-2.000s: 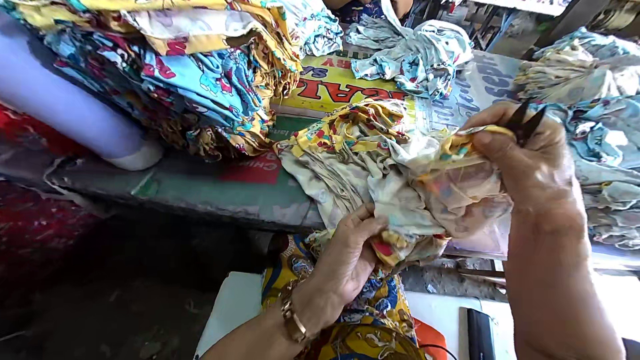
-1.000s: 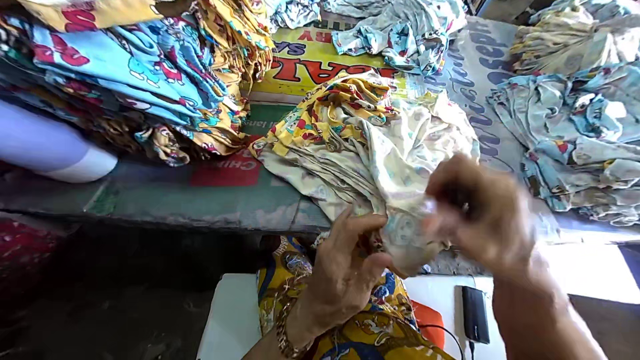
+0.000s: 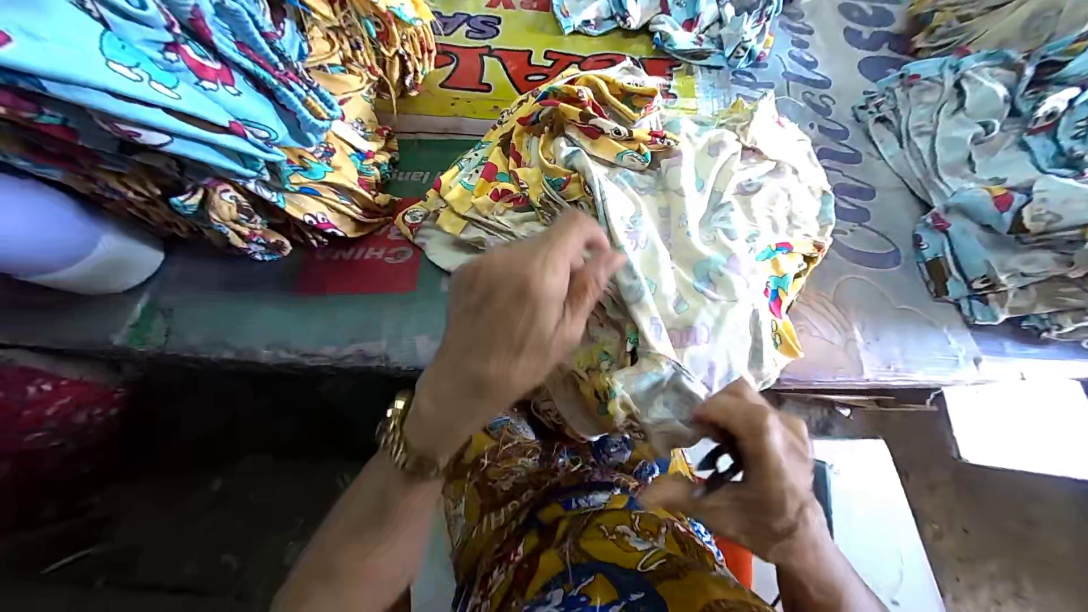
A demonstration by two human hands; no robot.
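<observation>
A yellow printed fabric piece, its pale inner side up, lies spread over the table's front edge and hangs toward my lap. My left hand, blurred, is over its left part, thumb and forefinger close together; whether they pinch cloth I cannot tell. A gold-coloured wristwatch or bracelet is on that wrist. My right hand is at the cloth's lower edge with dark-handled snips in the palm; the blades are mostly hidden.
Piles of blue and yellow printed fabric stand at the left, above a pale purple roll. More blue pieces lie at the right and at the back. A white surface is beside my patterned clothing.
The fabric, bunched between my hands two seconds ago, now lies spread out. My right hand has come down to its lower edge, and my left hand has moved up over it. The view is closer.
</observation>
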